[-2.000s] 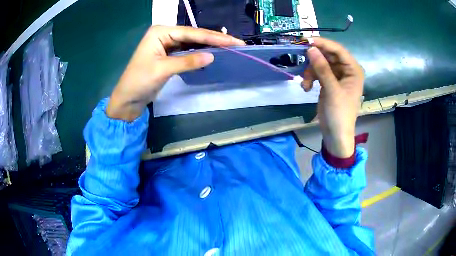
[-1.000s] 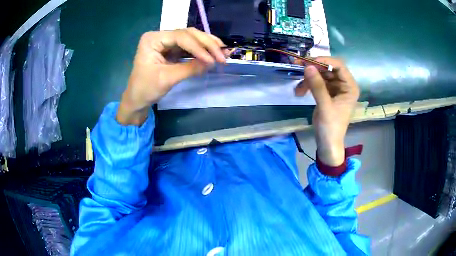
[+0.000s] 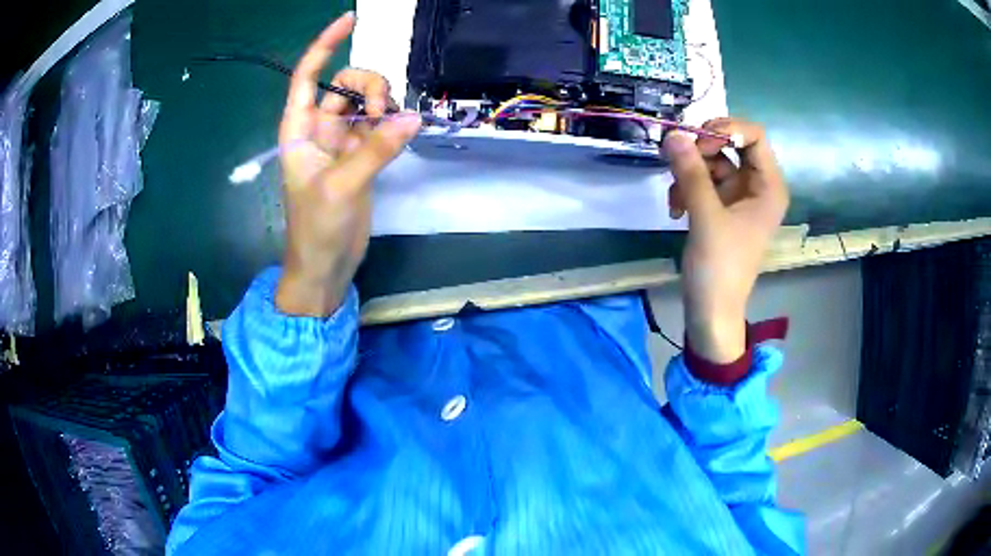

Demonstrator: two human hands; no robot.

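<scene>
The open projector unit [image 3: 505, 49] lies at the top centre, with a black block on the left and the green main board [image 3: 643, 41] on the right. The front panel [image 3: 543, 142] stands nearly edge-on along its near side. My left hand [image 3: 346, 141] pinches the panel's left end area with thumb and fingers; a pale purple ribbon cable with a white end plug [image 3: 247, 172] and a black cable [image 3: 261, 67] pass by it to the left. My right hand [image 3: 723, 179] holds the wire harness [image 3: 609, 113], its small white plug at the fingertips, by the panel's right end.
A white protective sheet [image 3: 489, 201] lies under the unit on the green bench [image 3: 869, 98]. The bench has a worn tan edge [image 3: 522, 290]. Clear plastic bags [image 3: 92, 196] lie at left. Dark stacked trays [image 3: 120, 451] stand lower left, and dark stacks at right.
The panel has tipped from facing me to nearly edge-on. The ribbon cable now trails left past my left hand, with its forefinger raised. The coloured wires are drawn right by my right hand.
</scene>
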